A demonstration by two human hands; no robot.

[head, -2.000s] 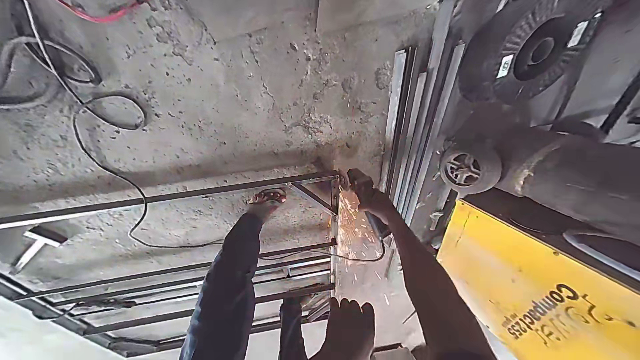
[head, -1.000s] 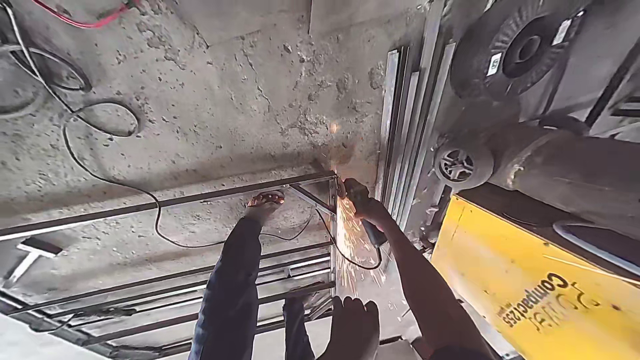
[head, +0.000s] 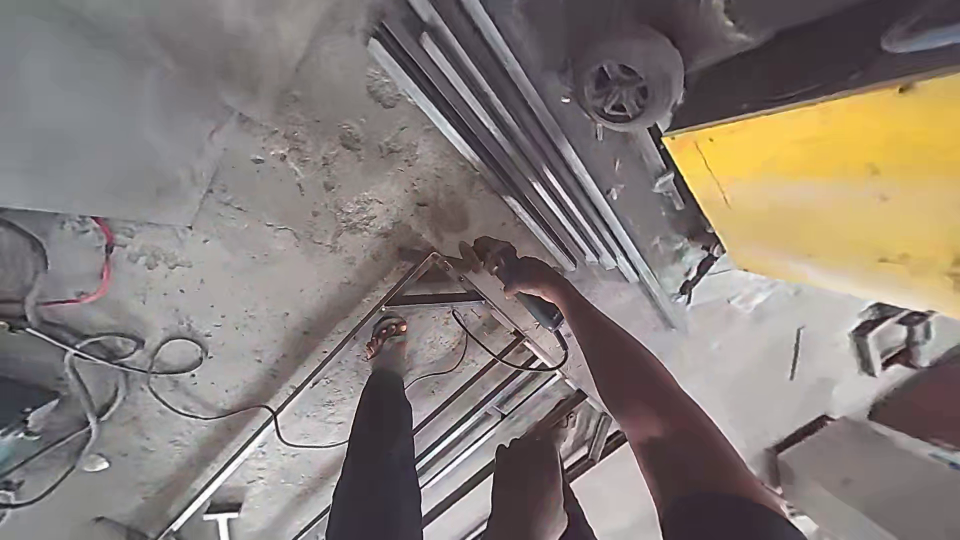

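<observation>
My right hand (head: 536,279) is closed around an angle grinder (head: 541,309), whose disc end is beside the corner of a welded metal frame (head: 442,262). A short diagonal bar (head: 435,298) spans the inside of that corner. No sparks show. A dark, shadowed hand, apparently my left hand (head: 529,476), is at the bottom centre over the frame's bars; whether it grips anything is unclear. Left of it, a dark trouser leg ends in a sandaled foot (head: 388,336), inside the frame near its long side bar. The grinder's black cord (head: 510,365) loops down over the frame.
Long metal bars (head: 510,142) lie on the concrete floor beyond the grinder. A wheel (head: 621,88) and a yellow machine casing (head: 832,187) are at the upper right. Tangled cables (head: 97,352) lie at the left. A metal T-shaped piece (head: 222,519) is near the bottom left.
Sparks streamed from the grinder in both earlier frames; now none are visible. The view has turned markedly. My right hand still holds the grinder at the same frame corner.
</observation>
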